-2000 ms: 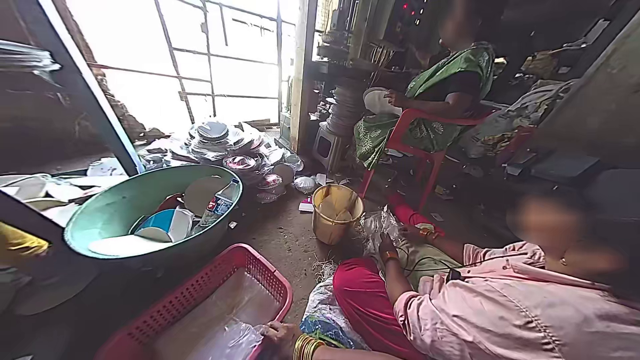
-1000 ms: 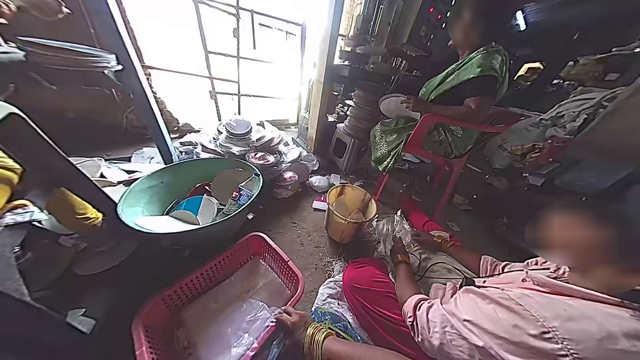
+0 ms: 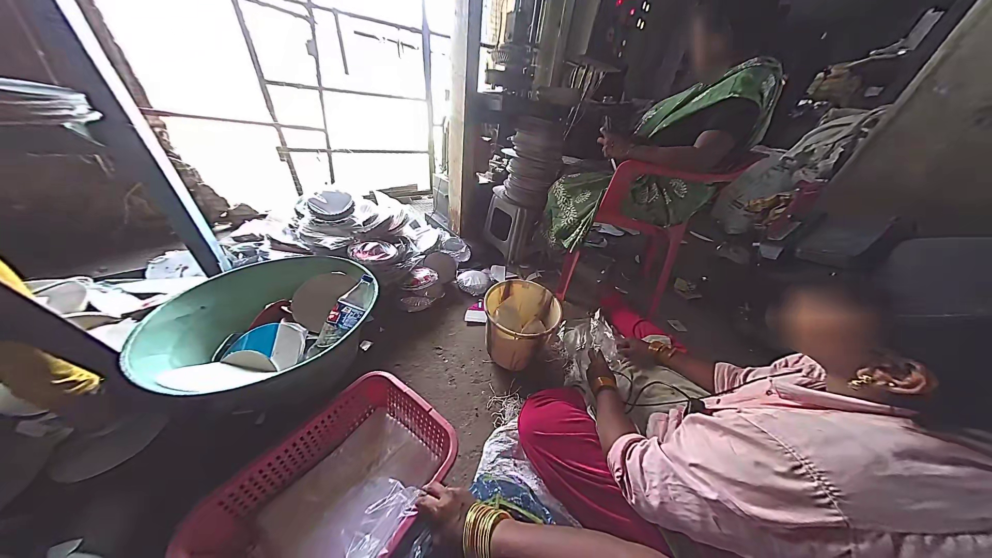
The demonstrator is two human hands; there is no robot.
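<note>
My right hand (image 3: 443, 513), with several gold-coloured bangles at the wrist, is at the near right rim of a red perforated plastic basket (image 3: 310, 430). Its fingers are curled over the rim, beside clear plastic film (image 3: 372, 515) that lies in the basket. Pale, flat material, unclear in kind, covers the basket's bottom. My left hand is out of view. Just right of my hand, a patterned plastic sack (image 3: 508, 473) lies against the red-clothed leg of a seated co-worker.
A green basin (image 3: 163, 341) holds plate-like pieces and a plastic bottle (image 3: 345, 314). Beyond are wrapped plates (image 3: 329, 205) in piles and a yellow bucket (image 3: 521, 353). A co-worker in pink (image 3: 744, 442) handles clear plastic at right; another sits on a red chair (image 3: 620, 194).
The white plate, seen broadside earlier in the hands of the co-worker on the chair, no longer shows its face. My right hand stays at the basket rim. The view has swung right and back.
</note>
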